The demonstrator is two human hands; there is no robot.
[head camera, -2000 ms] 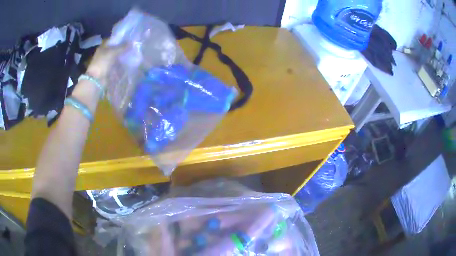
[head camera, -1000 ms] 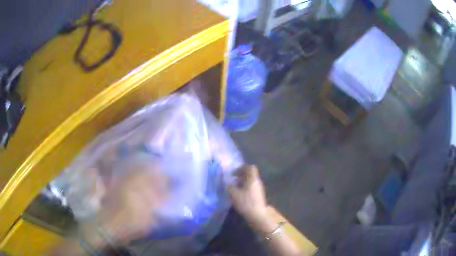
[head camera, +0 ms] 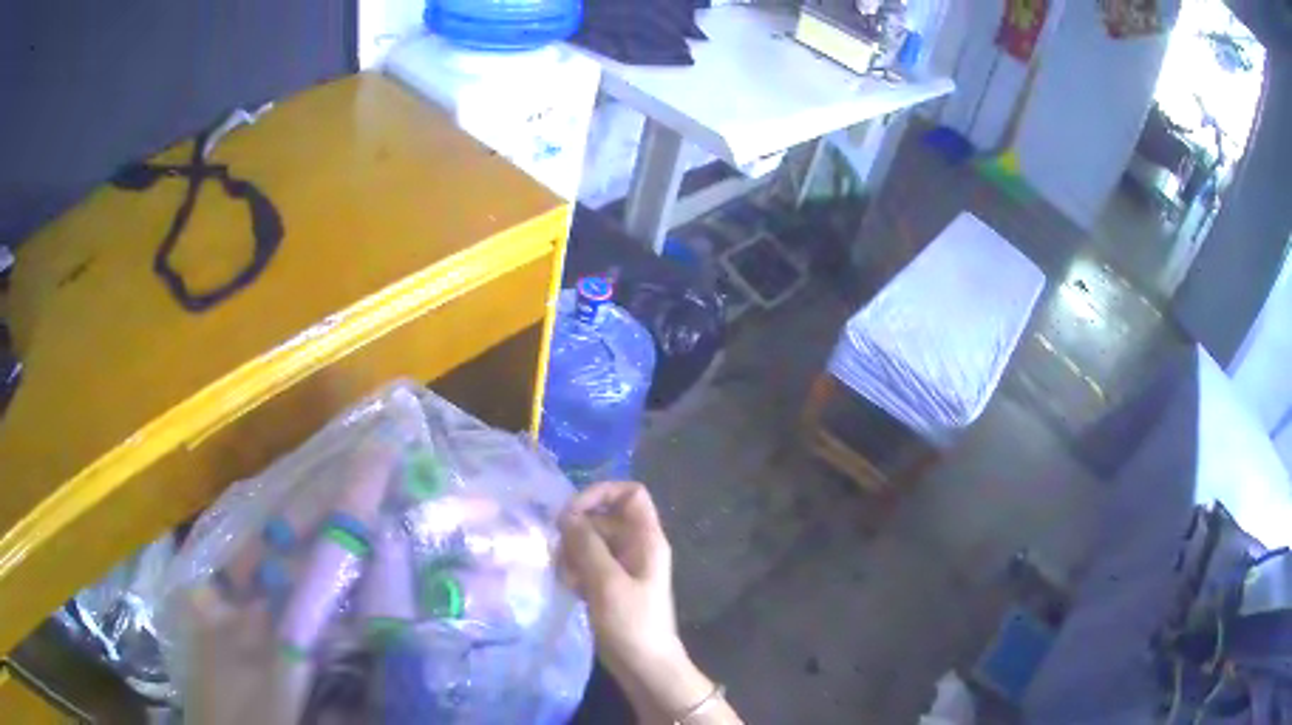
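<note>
A large clear plastic bag (head camera: pixel 489 496) of thread cones bulges in front of the yellow cabinet. Pink-purple cones (head camera: pixel 325 584) with green or blue ends show through it, and a blue mass (head camera: pixel 468 677) lies low in it. My right hand (head camera: pixel 616 555), with a thin bracelet, pinches the bag's right edge between thumb and fingers. My left hand (head camera: pixel 248 644) is at the bag's lower left, blurred and seen through the plastic. Its fingers are unclear, and I cannot tell whether it holds anything.
A black strap (head camera: pixel 267 234) lies looped on the yellow cabinet top (head camera: pixel 383 170). A blue water bottle (head camera: pixel 598 371) stands on the floor by its right side. Beyond are a white table (head camera: pixel 751 99), a plastic-covered stool or box (head camera: pixel 942 333) and dark fabric (head camera: pixel 1233 609) at the right.
The view has swung right and down. The bag of blue thread that my left hand held over the cabinet top is gone from there. Both hands are now at the large bag.
</note>
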